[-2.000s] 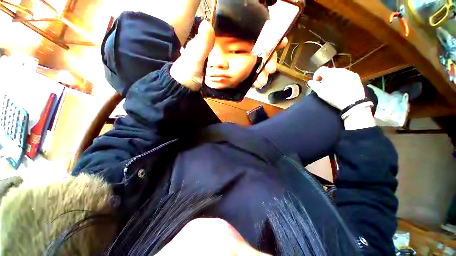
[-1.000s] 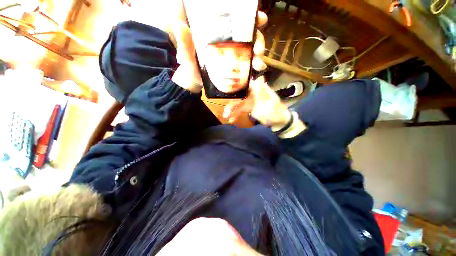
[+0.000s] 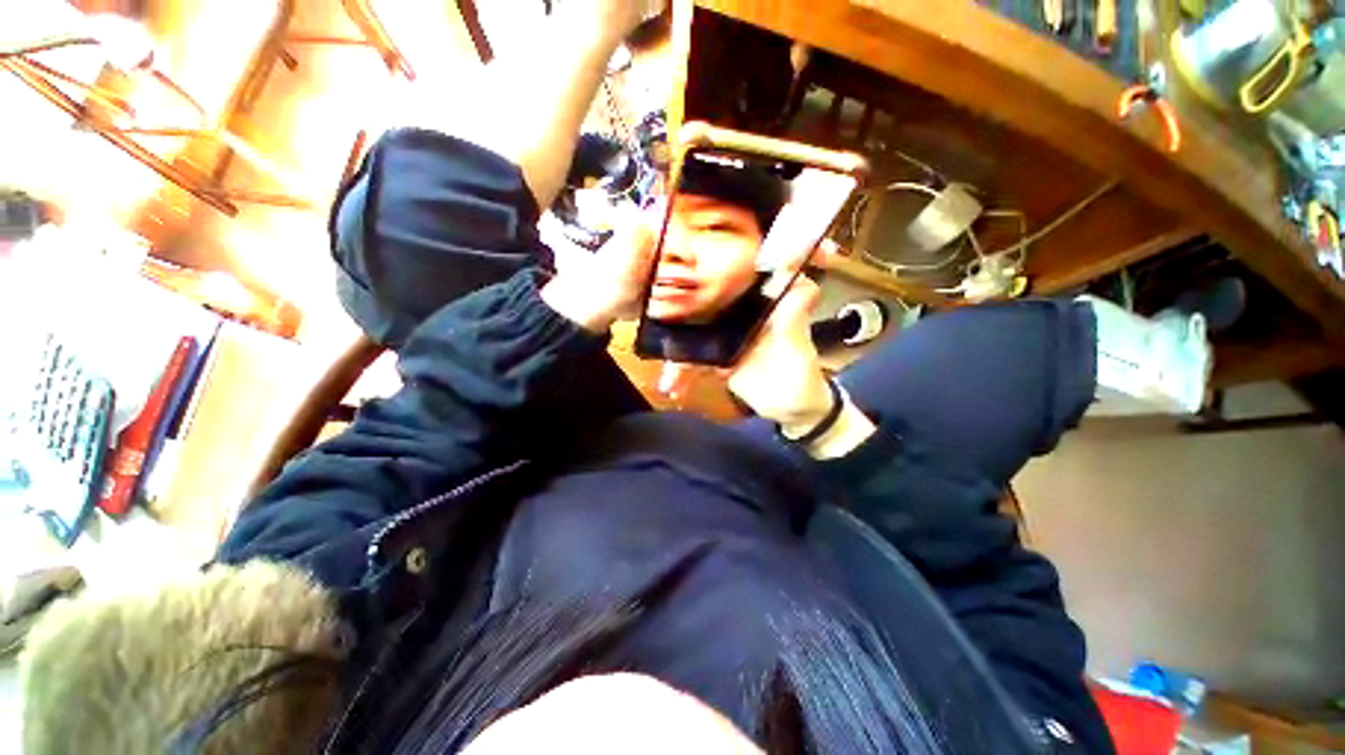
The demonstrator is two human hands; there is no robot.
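Observation:
A black smartphone (image 3: pixel 730 251) with a gold-brown rim is tilted above my lap; a face and a dark head covering show in its glossy screen. My left hand (image 3: pixel 608 280) is at the phone's left edge, overexposed, its fingers mostly hidden. My right hand (image 3: pixel 789 369) is at the lower right edge, thumb along the side, a dark band (image 3: pixel 819 418) on the wrist. Both hands appear to hold the phone.
A curved wooden desk (image 3: pixel 1003 67) with orange-handled pliers (image 3: pixel 1154 115) is at upper right, cables (image 3: pixel 944 221) beneath. My raised knee (image 3: pixel 435 229) is left of the phone. A keyed device (image 3: pixel 67 421) and red spine (image 3: pixel 148 428) lie far left.
My right hand has gone from the right knee to the phone. Since one second ago the phone has moved down and tilted, its top leaning right. More of the desk shows.

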